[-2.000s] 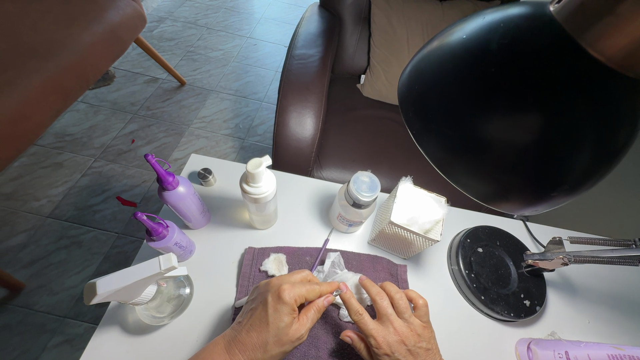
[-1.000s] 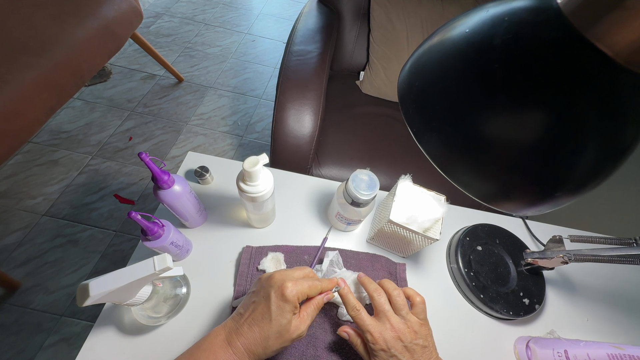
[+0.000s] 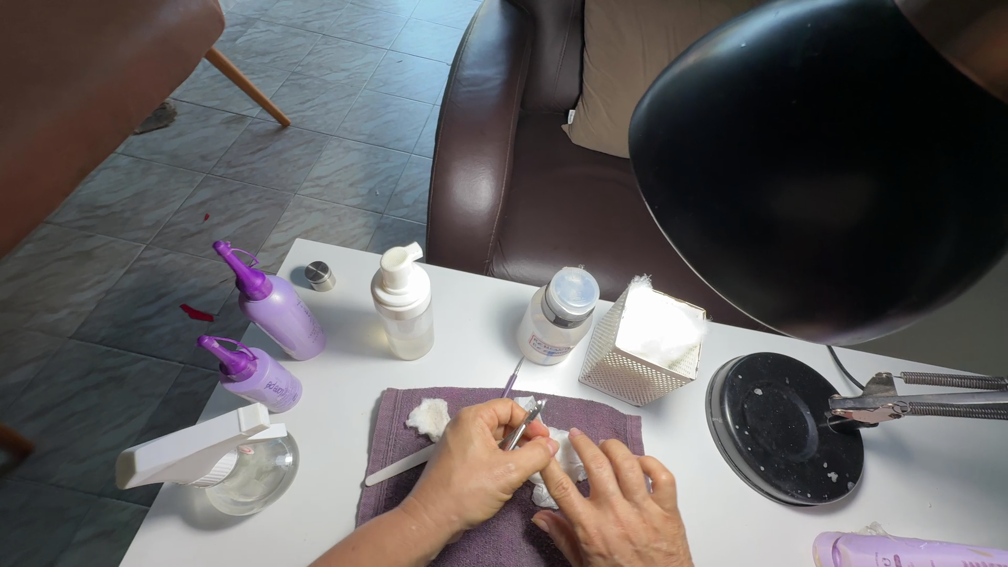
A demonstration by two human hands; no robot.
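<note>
My left hand (image 3: 484, 461) grips a slim metal manicure tool (image 3: 524, 425) between thumb and fingers, its tip pointing up and away. Beside it, my right hand (image 3: 622, 496) has its fingers apart, the index finger close to or touching the left thumb; no tool shows in it. Both hands are over a purple towel (image 3: 606, 409). Crumpled white wipes or cotton (image 3: 563, 457) lie partly hidden beneath them. A cotton tuft (image 3: 430, 418) and a pale nail file (image 3: 398, 466), partly covered, are left of my left hand. A thin purple-handled tool (image 3: 512, 379) lies at the towel's far edge.
Two purple bottles (image 3: 287, 319) (image 3: 264, 383), a spray bottle (image 3: 256, 472), metal cap (image 3: 320, 276), foam pump bottle (image 3: 403, 307), capped clear bottle (image 3: 555, 323) and cotton box (image 3: 642, 346) surround the towel. A black lamp (image 3: 811, 157) overhangs the right, its base (image 3: 787, 429) below.
My left hand has turned, and the metal tool now shows plainly above its fingers. The pale nail file has come into sight beside that hand. My right hand stays near the same spot.
</note>
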